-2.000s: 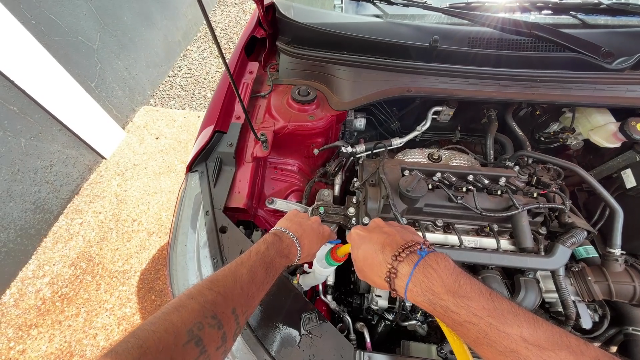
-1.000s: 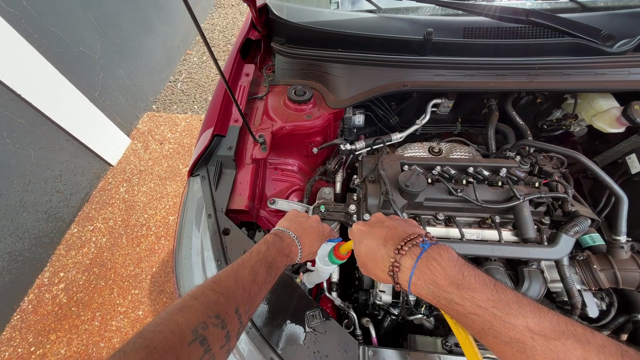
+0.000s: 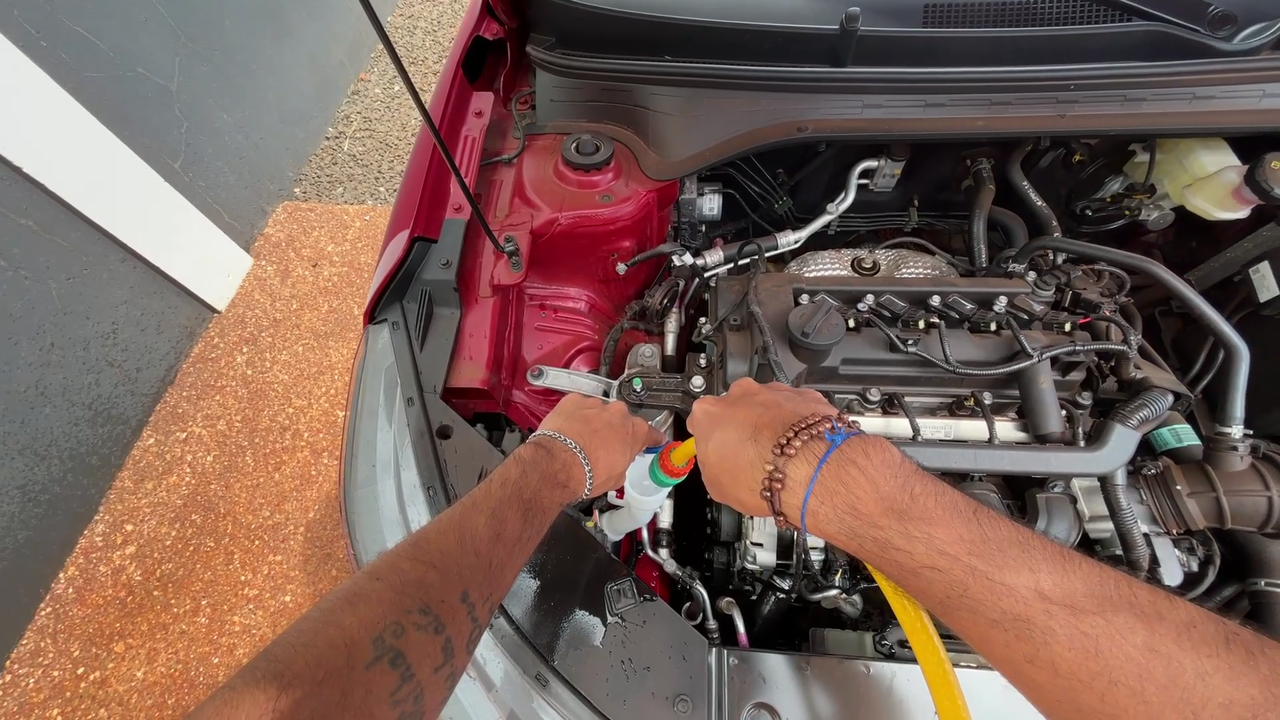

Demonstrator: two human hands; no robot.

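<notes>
Both hands are over the front corner of a red car's open engine bay. My left hand (image 3: 600, 440) is at a translucent white plastic filler neck (image 3: 630, 510), its fingers partly hidden behind the neck. My right hand (image 3: 755, 440) is closed around a yellow hose (image 3: 925, 640), whose end runs into a red and green ring fitting (image 3: 670, 465) at the top of the neck. The hose passes under my right wrist and down over the front edge. Just beyond my hands is a metal engine mount bracket (image 3: 665, 388). What my left fingertips touch cannot be seen fully.
The engine cover with its oil filler cap (image 3: 816, 325) lies beyond my right hand. A thin hood prop rod (image 3: 430, 120) rises at the left, beside the red strut tower (image 3: 590, 200). A headlight (image 3: 385, 450) borders the left side. A pale reservoir (image 3: 1200, 180) sits at the back right.
</notes>
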